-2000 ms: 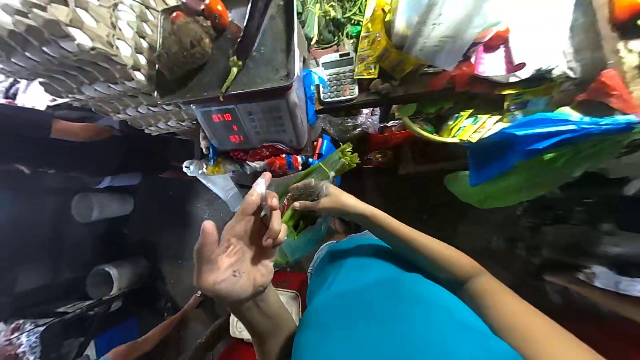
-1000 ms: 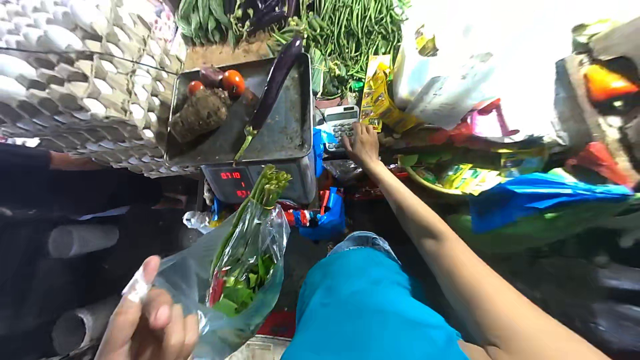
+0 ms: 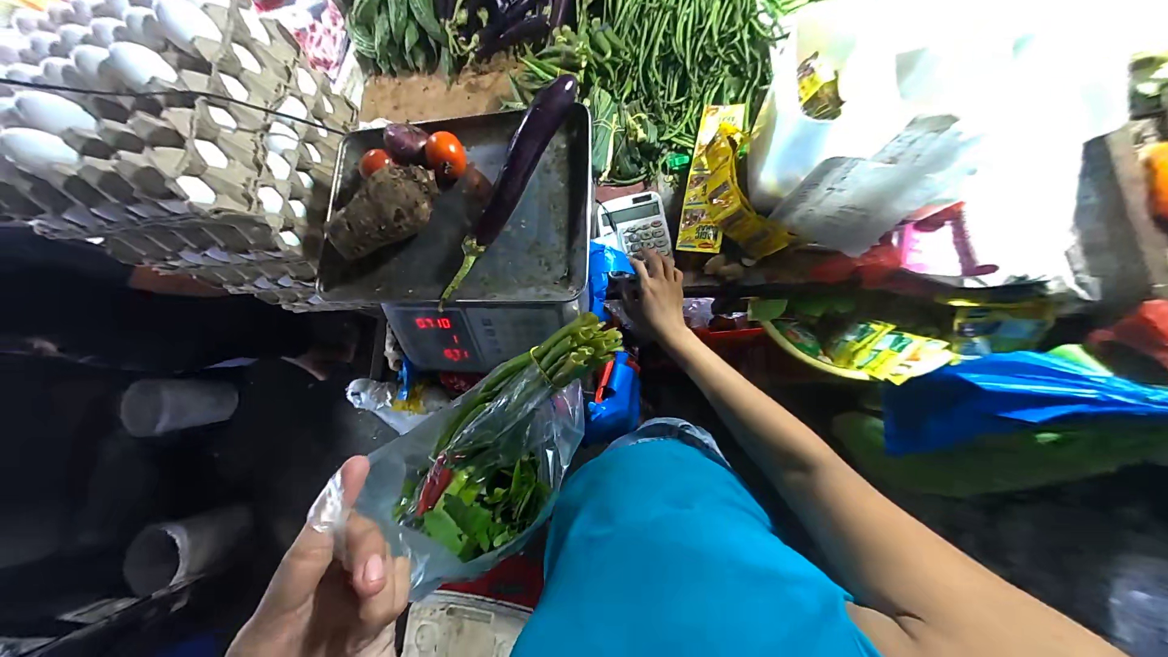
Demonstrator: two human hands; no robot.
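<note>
My left hand (image 3: 342, 566), with white material wrapped on one fingertip, holds a clear plastic bag (image 3: 401, 484) by its edge at lower left. Inside the bag are leafy greens with a bundle of green stems (image 3: 547, 356) sticking out of the top, and something red. My right hand (image 3: 655, 287) reaches forward, its fingertips on the lower keys of a white calculator (image 3: 636, 224). Left of it, a digital scale (image 3: 438, 338) with a lit red display carries a metal tray (image 3: 547, 246). On the tray lie an eggplant (image 3: 527, 155), tomatoes (image 3: 445, 153), a purplish vegetable (image 3: 404, 142) and a brown root vegetable (image 3: 383, 212).
Stacked egg trays (image 3: 228, 155) with eggs rise at left. Long green beans (image 3: 684, 64) lie behind the scale. Yellow seasoning packets (image 3: 716, 187) are right of the calculator. A blue plastic bag (image 3: 1013, 397) hangs at right. A person's dark-clothed arm (image 3: 173, 283) shows at left.
My right hand has moved from the greens to the calculator. The left hand, earlier raised beside the greens, now holds the bag. The view has shifted, showing more of the scale tray.
</note>
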